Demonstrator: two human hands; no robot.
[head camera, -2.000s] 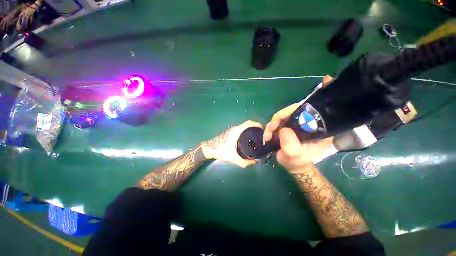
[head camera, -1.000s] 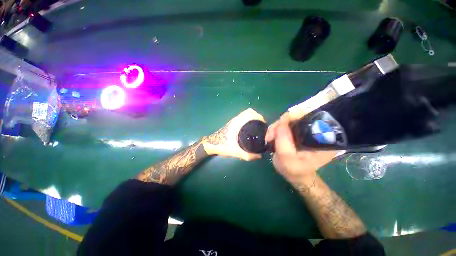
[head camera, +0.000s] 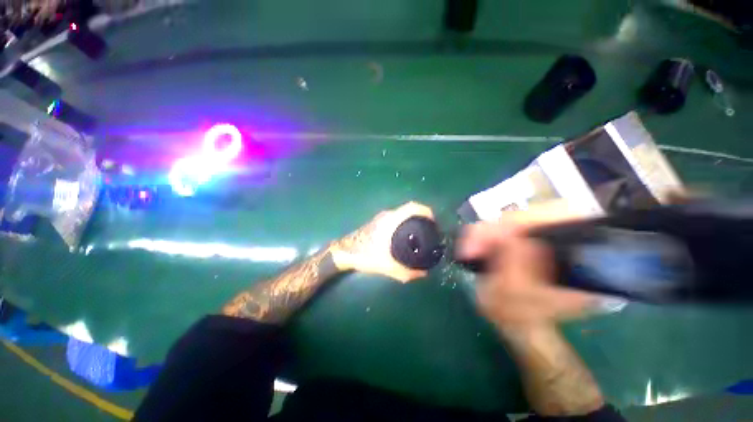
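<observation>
My left hand (head camera: 388, 243) is wrapped around a black speaker unit (head camera: 417, 243), its round dark end facing up with small shiny spots on it. My right hand (head camera: 524, 268) grips the black electric screwdriver (head camera: 660, 255), which lies nearly level, blurred, with its nose pointing left. The nose is just right of the unit, apart from it; the bit is not clear. The white screw feeder (head camera: 570, 173) with a dark open tray is behind my right hand, partly covered. Tiny shiny specks, possibly screws, lie between the hands.
On the green belt (head camera: 347, 321), black units (head camera: 560, 88) lie at the back right, with a pale wire loop (head camera: 718, 89) beside them. Two glowing light rings (head camera: 221, 143) are left of centre. A clear plastic bag (head camera: 54, 194) is at far left.
The screwdriver has swung from slanting up-right to nearly level, and its nose has moved off the unit to the right. More of the feeder shows. My left hand still holds the unit.
</observation>
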